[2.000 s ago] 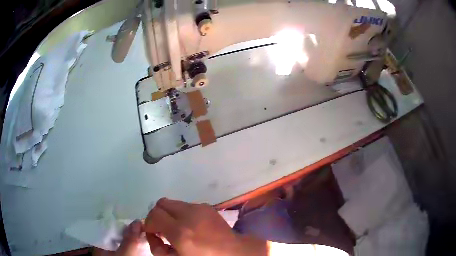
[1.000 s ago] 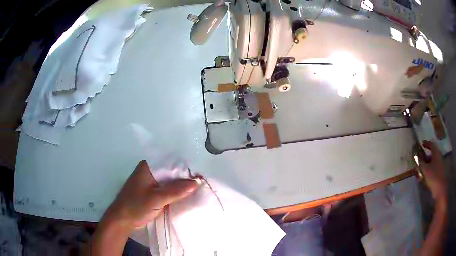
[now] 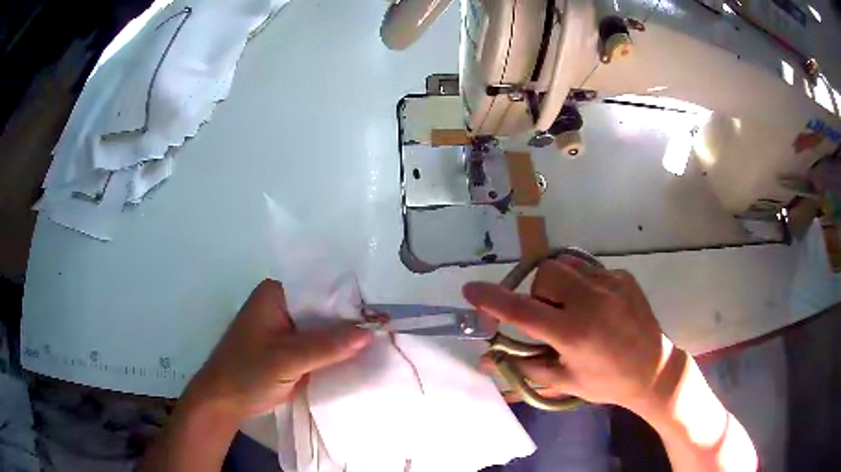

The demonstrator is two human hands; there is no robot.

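Observation:
A white fabric panel (image 3: 415, 406) with a thin brown line hangs from my left hand (image 3: 267, 359), pinched between thumb and fingers over the table's front edge. My right hand (image 3: 586, 332) holds metal scissors (image 3: 433, 322) by the dark ring handles. The blades point left and lie across the cloth beside my left thumb, at a small bunched brown spot. The blades look slightly apart. My left fingers are partly hidden by the cloth.
The sewing machine head (image 3: 516, 64) stands behind my hands, over the metal needle plate (image 3: 438, 175) with tan pieces (image 3: 525, 177) beside it. A stack of white pieces (image 3: 175, 83) lies at the back left. A ruler scale (image 3: 92, 358) runs along the front left edge.
My right hand has come from the far right of the table to the cloth, bringing the scissors. My left hand still holds the cloth in nearly the same place. The view has shifted slightly.

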